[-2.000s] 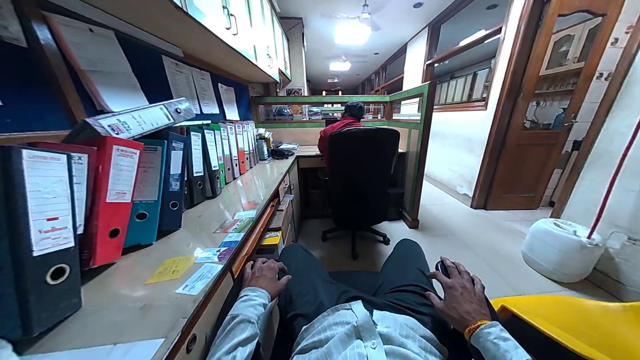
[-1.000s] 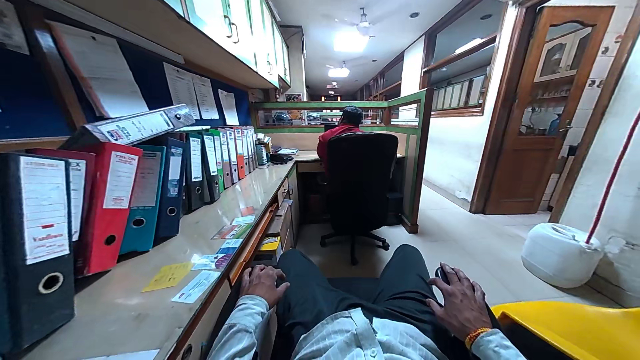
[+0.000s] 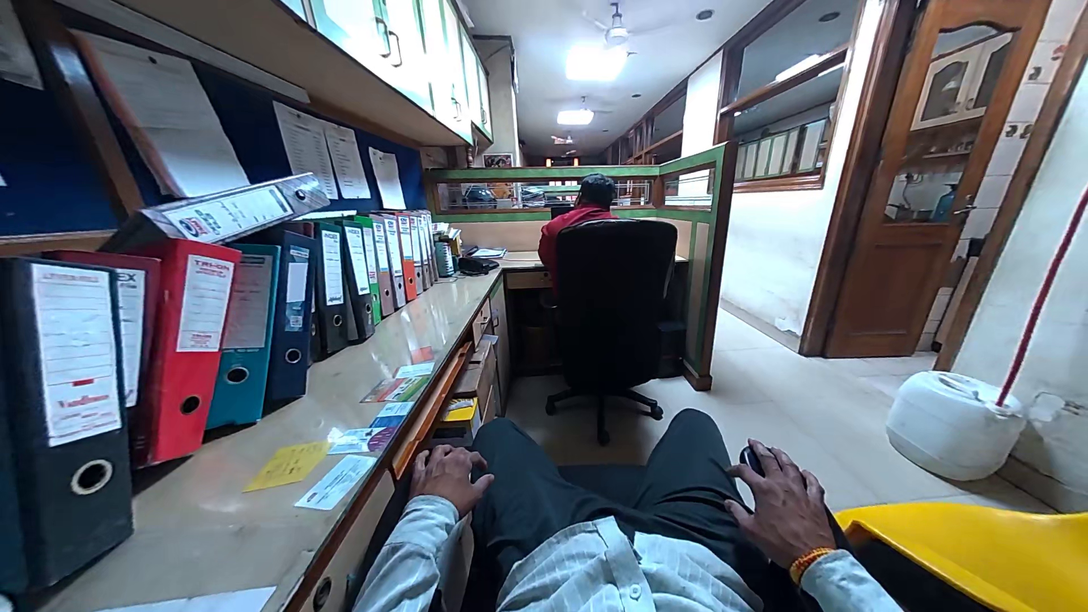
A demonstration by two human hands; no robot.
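My left hand (image 3: pixel 449 478) rests on my left thigh beside the counter's edge, fingers apart and holding nothing that shows. On my right thigh lies my right hand (image 3: pixel 784 501), a beaded band at its wrist. A small dark rounded object (image 3: pixel 751 460) shows beside its fingers; whether the hand grips it I cannot tell. Near my left hand, cards (image 3: pixel 336 482) and a yellow paper slip (image 3: pixel 287 466) lie on the counter (image 3: pixel 212 518). Lever arch files, among them a red one (image 3: pixel 189 340) and a teal one (image 3: pixel 244 340), stand in a row, with another file (image 3: pixel 229 212) lying across them.
Ahead, a person in red (image 3: pixel 568 223) sits facing away in a black office chair (image 3: pixel 614 306) at a green-edged partition (image 3: pixel 722 246). A yellow chair (image 3: pixel 977 544) is close on my right. Beyond it stand a white plastic container (image 3: pixel 952 425) and a wooden door (image 3: pixel 892 289).
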